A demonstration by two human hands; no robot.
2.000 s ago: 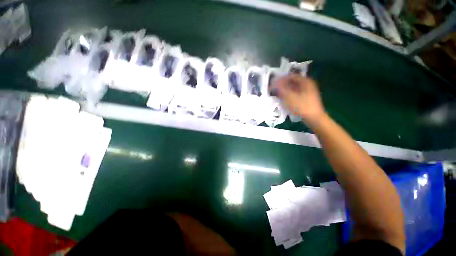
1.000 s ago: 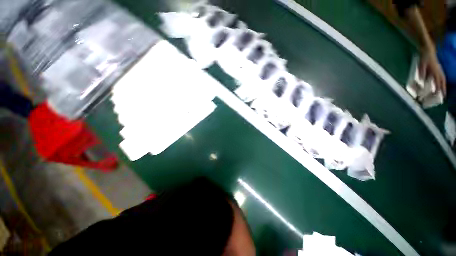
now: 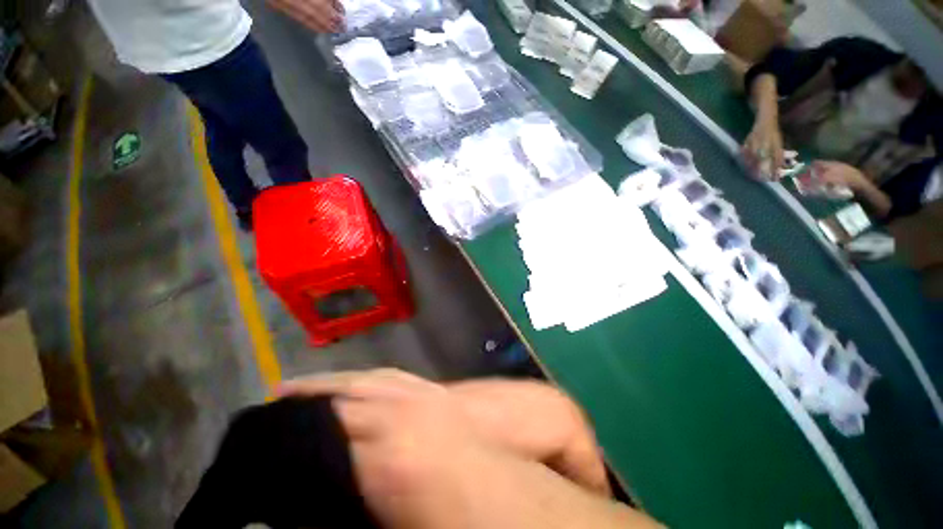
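Bagged dark items in white pouches (image 3: 732, 243) lie in a long overlapping row on the green belt. A fanned stack of white cards (image 3: 589, 248) lies on the green bench beside the pale rail. My bare right forearm crosses the bottom of the view, and my right hand (image 3: 377, 439) lies against my black left sleeve and upper arm. Its fingers are blurred, so its grip is unclear. My left forearm bends away behind it; my left hand does not show.
Clear trays (image 3: 470, 124) holding white pieces lie beyond the cards. A red stool (image 3: 326, 253) stands on the floor at left. A person (image 3: 212, 72) stands behind it. Another person's hand (image 3: 765, 150) is across the line, near small white boxes (image 3: 682, 47). Cardboard (image 3: 16, 372) is at far left.
The view has swung left, bringing in the stool, trays and people. My right hand has left the pouch row, where it was two seconds ago, and is now at my left sleeve.
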